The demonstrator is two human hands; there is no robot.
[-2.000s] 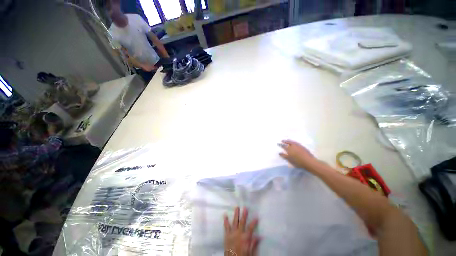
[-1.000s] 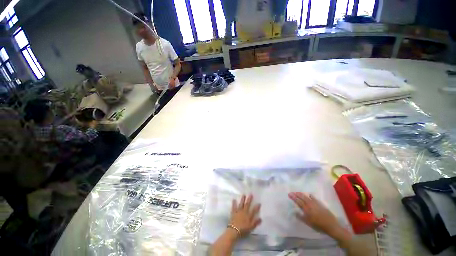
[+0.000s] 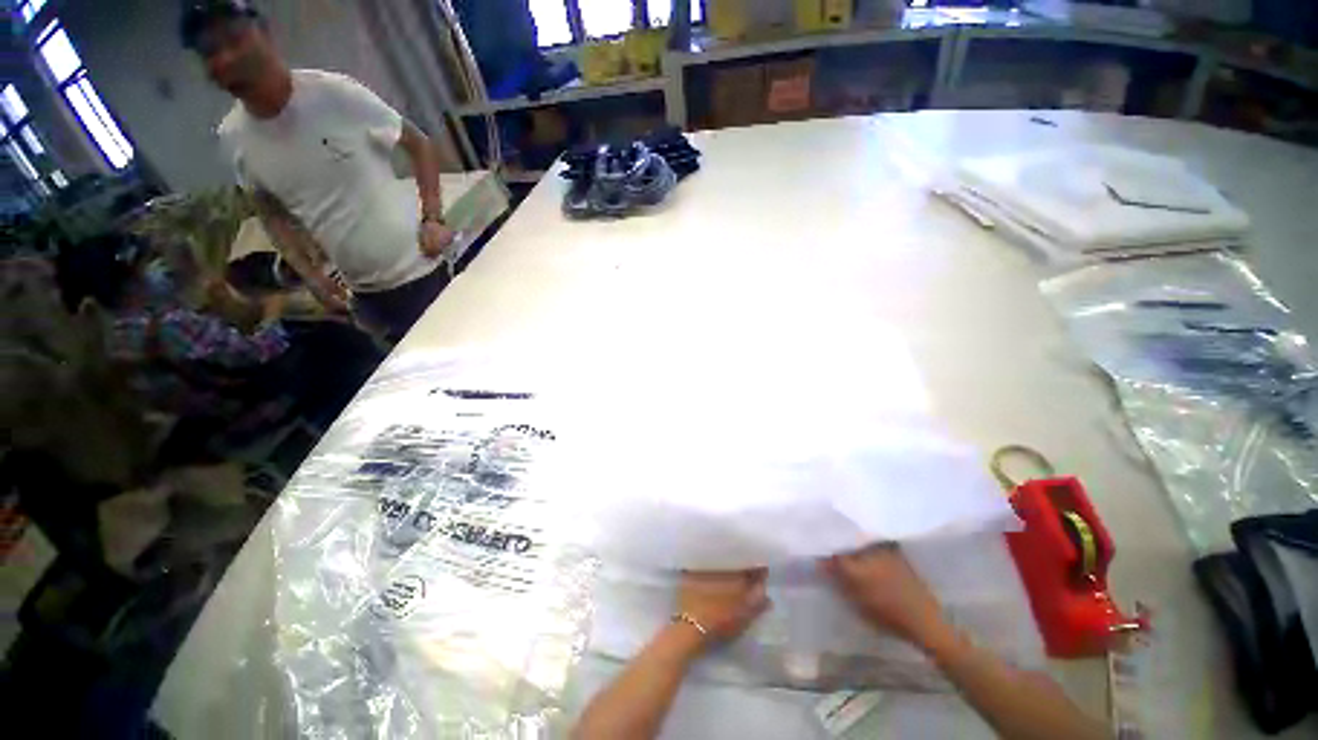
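White tissue paper (image 3: 925,499) lies over a flat pale bundle in front of me, its far part raised and creased. My left hand (image 3: 723,600), with a thin bracelet at the wrist, and my right hand (image 3: 885,586) are side by side at the near edge of the raised tissue, gripping it. Their fingertips are partly hidden by it. A pale panel, perhaps the handbag, shows through the sheet below the hands. A small white tag (image 3: 846,708) with print lies at its near edge.
Printed clear polybags (image 3: 434,578) lie left. A red tape dispenser (image 3: 1062,564) and tape roll (image 3: 1023,466) stand right, near a black-trimmed bag (image 3: 1258,622). Beyond are another polybag (image 3: 1200,376), a white sheet stack (image 3: 1091,195) and dark bundled straps (image 3: 625,177). A person (image 3: 340,174) stands far left.
My hands have gone from lying spread flat on the tissue to gripping it close together. The tissue's far part is now lifted and creased. The standing person appears nearer.
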